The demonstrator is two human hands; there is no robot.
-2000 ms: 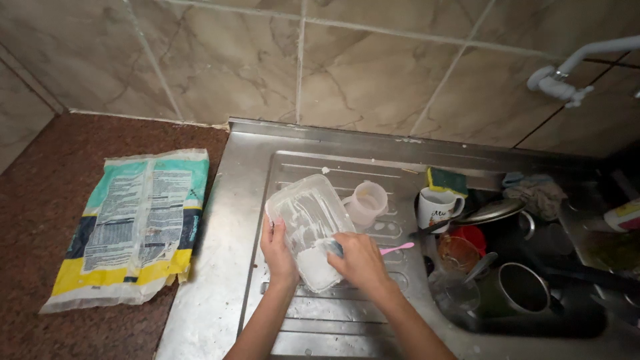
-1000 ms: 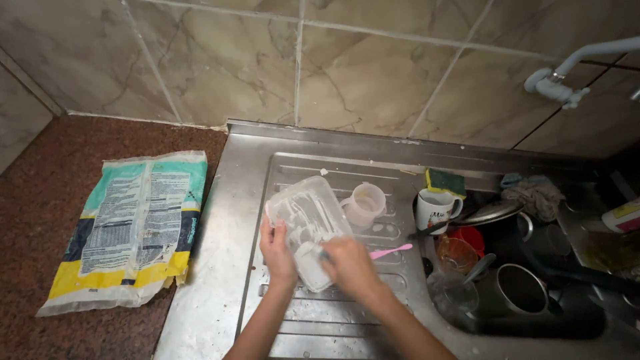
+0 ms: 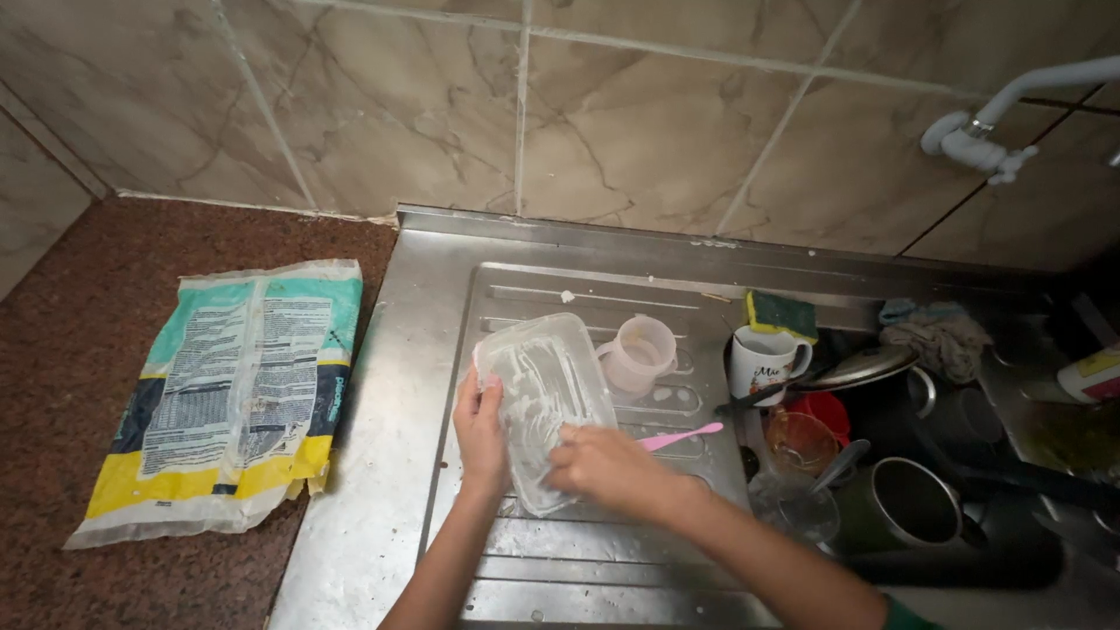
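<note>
My left hand (image 3: 483, 429) grips the left edge of a clear rectangular plastic container (image 3: 560, 367), which is tilted over the steel drainboard and has white paste smeared inside. Over the container's lower right part is my right hand (image 3: 604, 464), blurred, its fingers curled; whatever it holds is hidden in this view. A pink plastic utensil (image 3: 682, 436) shows just beyond that hand, lying on the drainboard. Behind the container's right edge stands a translucent pinkish plastic cup (image 3: 639, 354) with a handle.
A torn printed bag (image 3: 236, 394) lies on the brown granite counter (image 3: 52, 350) at left. At right, a white mug (image 3: 763, 367) stands beside a sponge (image 3: 781, 315). The sink holds a dark pot (image 3: 910, 503), a lid (image 3: 862, 367) and other dishes. A white faucet (image 3: 980, 149) juts from the wall.
My right hand has shifted over the container's inside; the bluish thing and white patch seen at its fingers two seconds ago are now covered. My left hand keeps its grip.
</note>
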